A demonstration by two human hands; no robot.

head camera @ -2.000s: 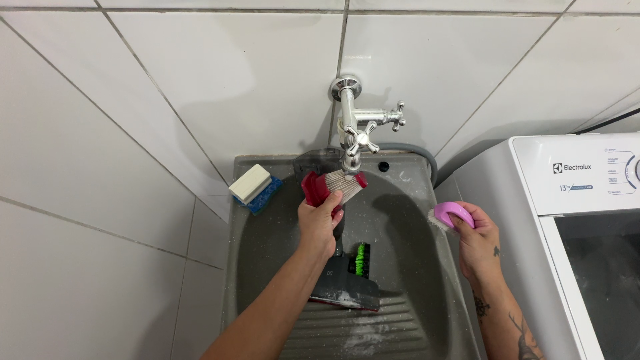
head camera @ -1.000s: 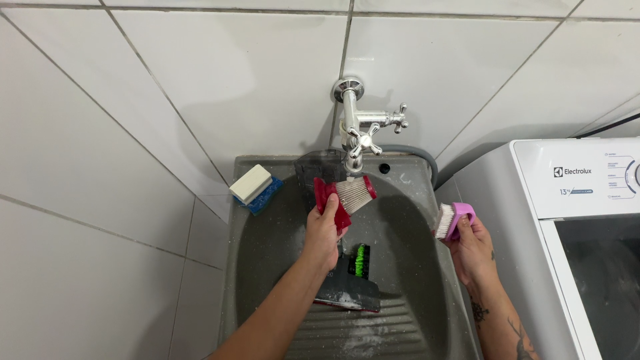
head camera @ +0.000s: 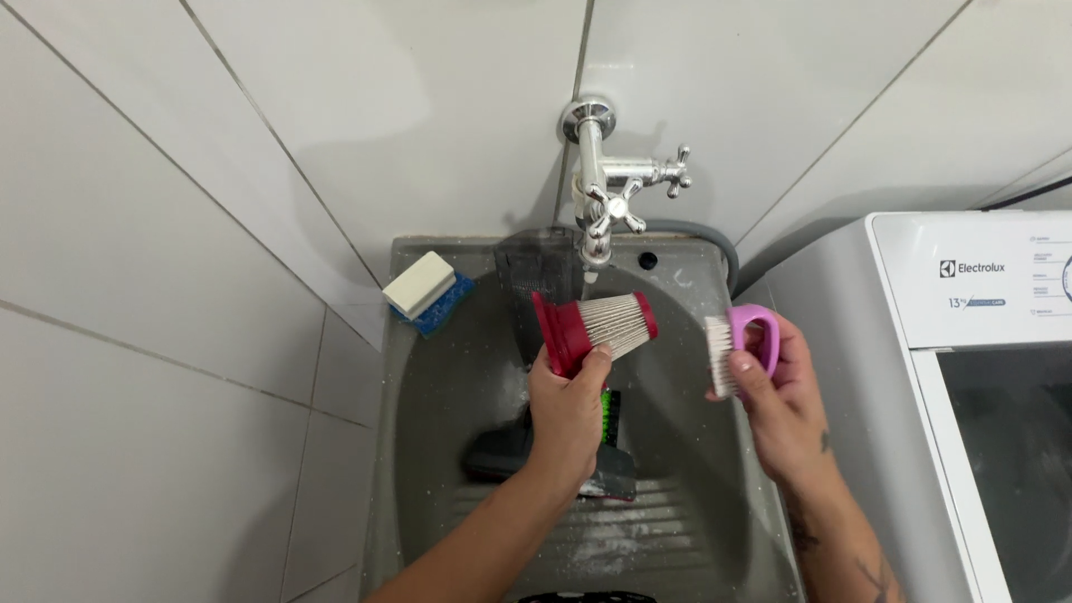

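Observation:
My left hand (head camera: 569, 410) grips a red pleated vacuum-cleaner filter (head camera: 618, 325) just below the spout of a chrome faucet (head camera: 595, 243), its narrower end pointing right. A thin stream of water shows under the spout. Over the right rim of the grey laundry sink (head camera: 383, 469), my right hand (head camera: 779, 394) holds a scrub brush by its pink plastic handle (head camera: 758, 327), white bristles facing the filter. Behind my left hand, a dark vacuum floor head (head camera: 615, 476) lies in the sink beside a brush with green bristles (head camera: 606, 417), partly hidden.
A white soap bar (head camera: 420, 285) rests on a blue sponge (head camera: 444, 308) at the sink's back left corner. A dark translucent plastic part (head camera: 523, 289) leans at the back edge. An Electrolux washing machine (head camera: 900, 293) stands at the right, with a grey hose (head camera: 727, 247) behind the sink.
The filter in my left hand has turned and moved right, from more directly beneath the spout. My right hand has turned the brush, so its bristles now face left.

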